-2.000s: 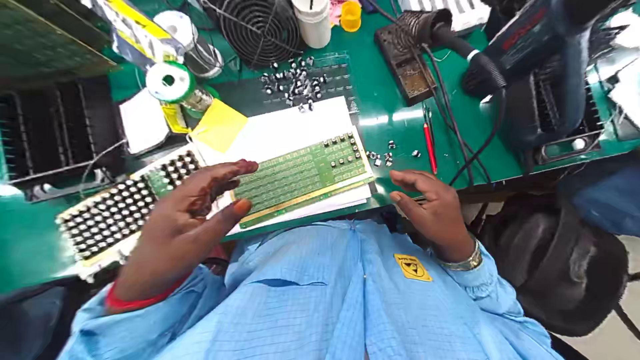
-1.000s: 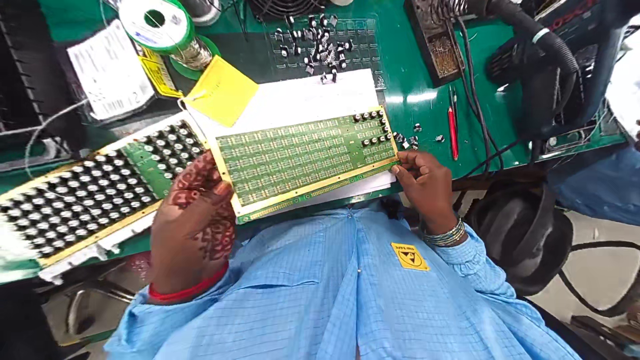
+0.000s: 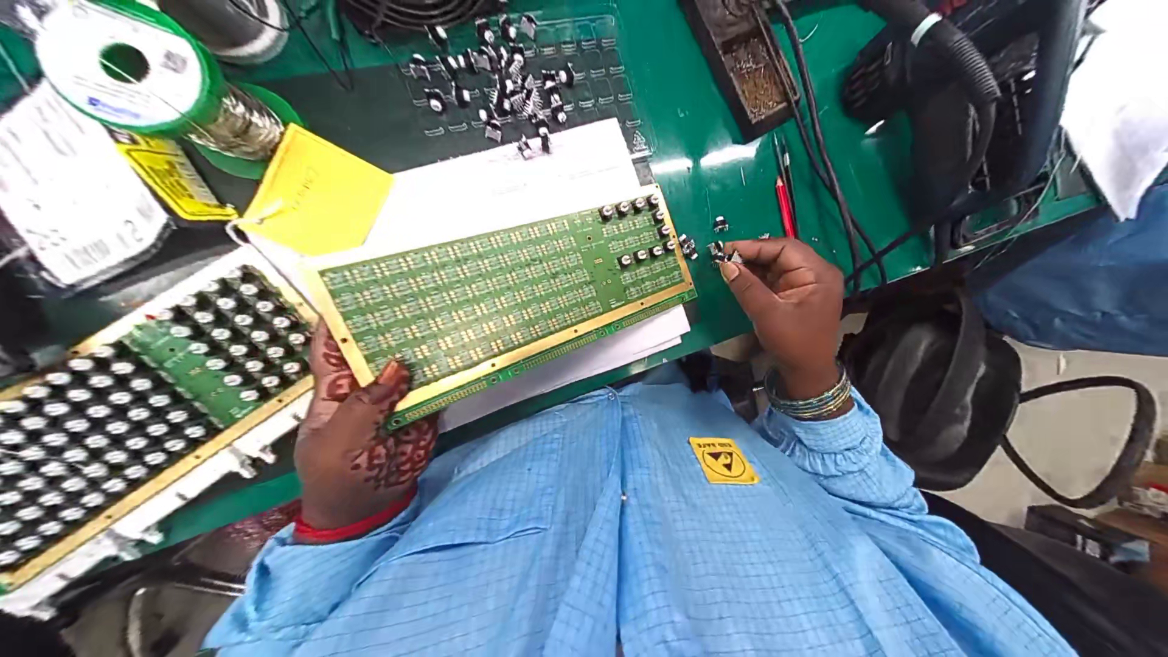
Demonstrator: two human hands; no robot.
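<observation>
My left hand (image 3: 370, 429) grips the lower left corner of a green circuit board (image 3: 474, 292) with gold edges, thumb on top. Several small black push-button switches (image 3: 641, 255) stand at the board's right end; the rest bears only pads. Just right of the board, my right hand (image 3: 785, 301) pinches a small black component (image 3: 721, 255) between thumb and forefinger, beside other loose ones. A second board (image 3: 100, 420), densely filled with black and white switches, lies at the left. More loose switches (image 3: 502, 82) are heaped on a clear plastic tray (image 3: 593, 55) behind the held board.
White papers (image 3: 511, 182) lie under the held board. A yellow tag (image 3: 315, 192) and a solder wire spool (image 3: 146, 73) stand behind on the left. A red pen-like tool (image 3: 785, 205), black cables (image 3: 821, 137) and a soldering iron cleaning tray (image 3: 744, 64) are at the back right.
Both hands were off the board at first, then held its two ends. My right hand has since let go of the right end and taken a small component; my left still holds.
</observation>
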